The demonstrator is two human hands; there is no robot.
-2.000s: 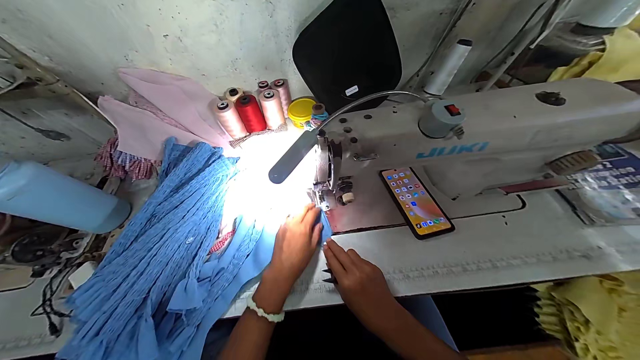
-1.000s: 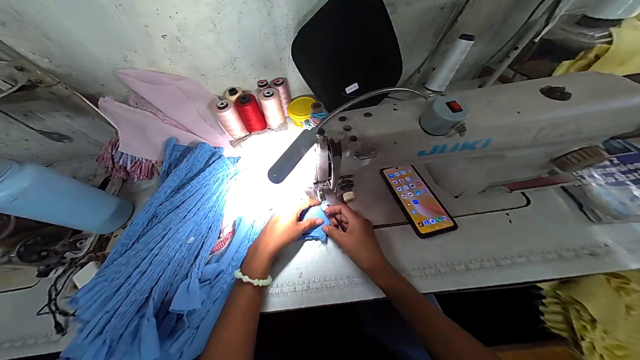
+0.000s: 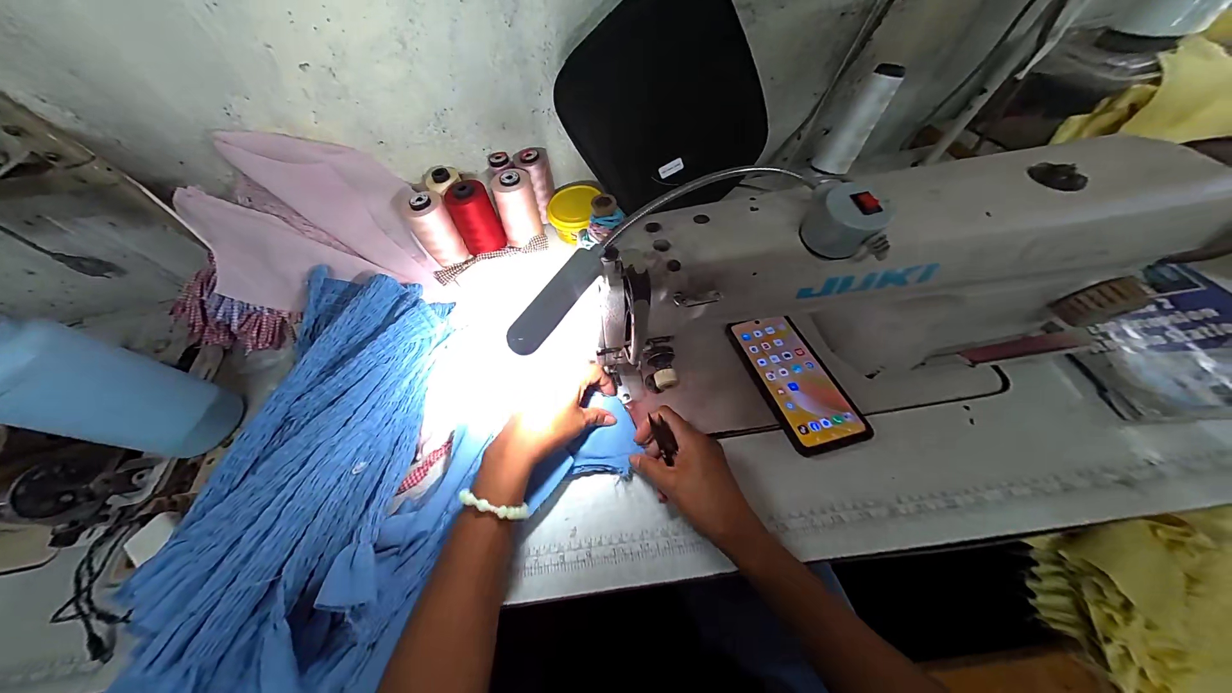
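A piece of blue fabric (image 3: 608,438) lies under the needle area of a Juki sewing machine (image 3: 905,279). My left hand (image 3: 549,419), with a pale beaded bracelet at the wrist, rests on the fabric's left side, fingers by the presser foot (image 3: 626,390); glare washes out part of it. At the fabric's right edge, my right hand (image 3: 688,472) pinches the cloth and also holds a small dark tool (image 3: 662,438), whose kind I cannot tell. A large heap of gathered blue fabric (image 3: 289,481) spreads to the left.
Thread cones (image 3: 474,217) and a yellow tub (image 3: 575,210) stand behind the lamp (image 3: 553,303). A smartphone (image 3: 799,385) lies right of the needle. Pink fabric (image 3: 308,202) and a blue bottle (image 3: 115,390) are at the left, yellow fabric (image 3: 1145,597) at the lower right.
Two seconds ago my right hand was lower, near the table's front edge; it has moved up to the fabric beside the needle. More of the blue piece now shows between my hands.
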